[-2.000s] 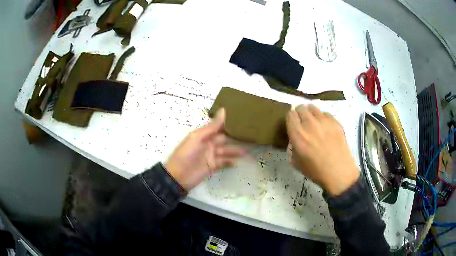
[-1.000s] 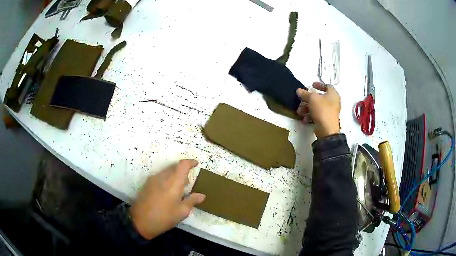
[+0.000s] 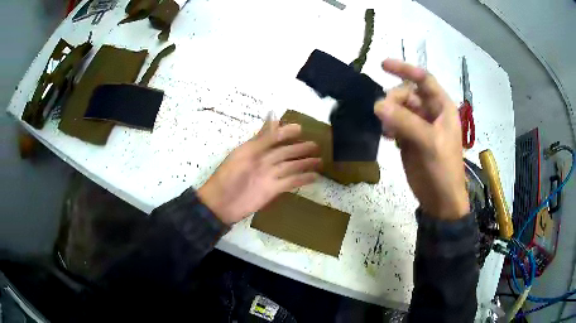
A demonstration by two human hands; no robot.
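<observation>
A single olive panel (image 3: 302, 224) lies nearest me on the table. Behind it lies the olive stack (image 3: 357, 173), partly covered by my left hand and a black piece (image 3: 355, 135). This piece lies at an angle across the olive stack and meets the black stack (image 3: 330, 72) behind. My left hand (image 3: 259, 171) is over the olive stack's left end, fingers spread, blurred and empty. My right hand (image 3: 424, 129) is at the black piece's right edge, index finger extended and other fingers bent. Blur hides whether it grips the edge.
At left, a black-faced piece (image 3: 124, 106) lies on a larger olive panel (image 3: 95, 123). Red-handled scissors (image 3: 466, 120) lie at right, partly behind my right hand. The iron's wooden handle (image 3: 496, 192) shows beyond my right forearm. Olive rolls (image 3: 148, 11) lie far left.
My right hand has risen and moved right. A black piece now lies over the olive stack. My left hand has moved from the single olive panel up to the olive stack.
</observation>
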